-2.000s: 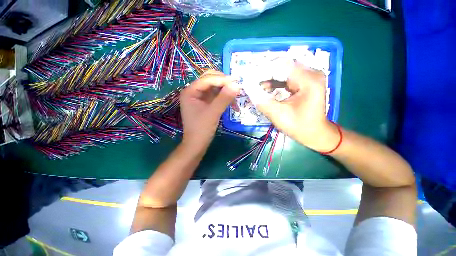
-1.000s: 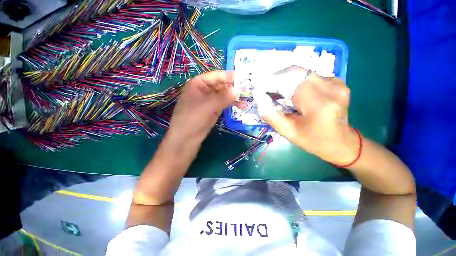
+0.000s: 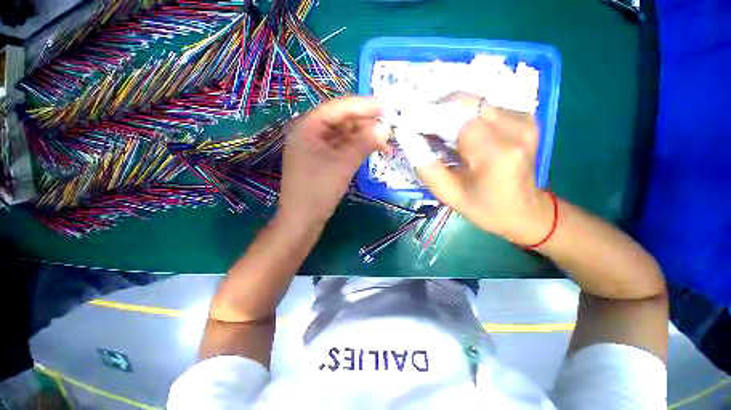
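Note:
My left hand (image 3: pixel 333 148) is over the left edge of the blue parts tray (image 3: pixel 548 120), thumb and fingertips pinched together on a small whitish piece. My right hand (image 3: pixel 489 164), with white coverings on its fingers, is over the tray, fingertips close to the left hand's. What the right fingertips hold is washed out by glare against the white pieces (image 3: pixel 505 80) in the tray. A small bunch of lead wires (image 3: pixel 434 228) hangs below the hands at the tray's near edge, beside more leads with whitish ends (image 3: pixel 385 243).
Herringbone rows of coloured wires (image 3: pixel 152 96) cover the left of the green bench (image 3: pixel 603 160). A large blue bin or surface (image 3: pixel 696 144) stands at the right edge. A pale box (image 3: pixel 18 136) is at the far left. The bench's near edge runs before my body.
My right hand moved right, then back toward the left, its fingers curling. My left fingers folded in more. The hanging wire bunch shifted. The view moved slightly, so tray and wires sit higher.

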